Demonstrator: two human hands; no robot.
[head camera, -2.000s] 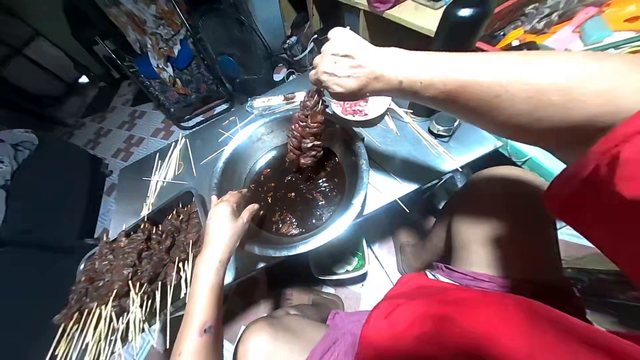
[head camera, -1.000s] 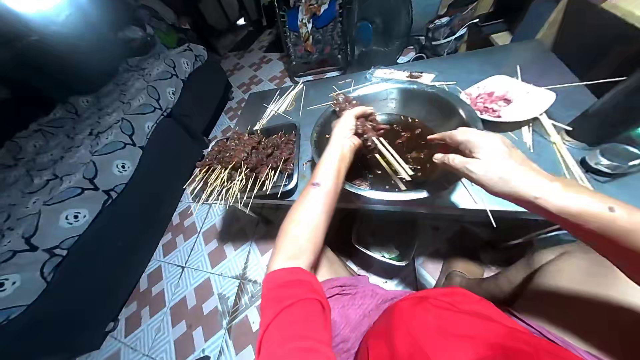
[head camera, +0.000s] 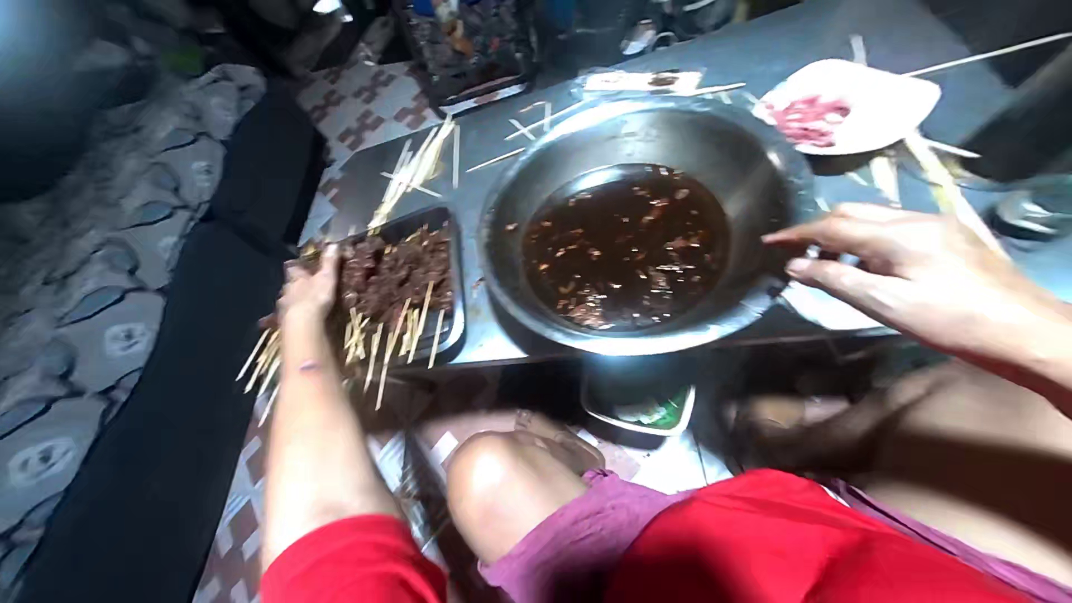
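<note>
A wide steel basin holds dark brown marinade with small bits floating in it. To its left, a metal tray is piled with skewered dark meat, the bamboo stick ends pointing toward me over the near edge. My left hand rests on the skewers at the tray's left side; whether its fingers grip any is hard to tell. Over the basin's right rim hovers my right hand, thumb and fingers apart, holding nothing.
Loose bamboo sticks lie behind the tray. A white plate with pink meat pieces stands behind the basin at right, near more sticks. A glass jar is at far right. Below the table edge sits a white-rimmed container. A cushioned seat lies left.
My left hand has moved from above the basin, where it held skewered meat, left to the tray. My right hand, which held skewers up two seconds ago, now holds nothing at the basin's right rim.
</note>
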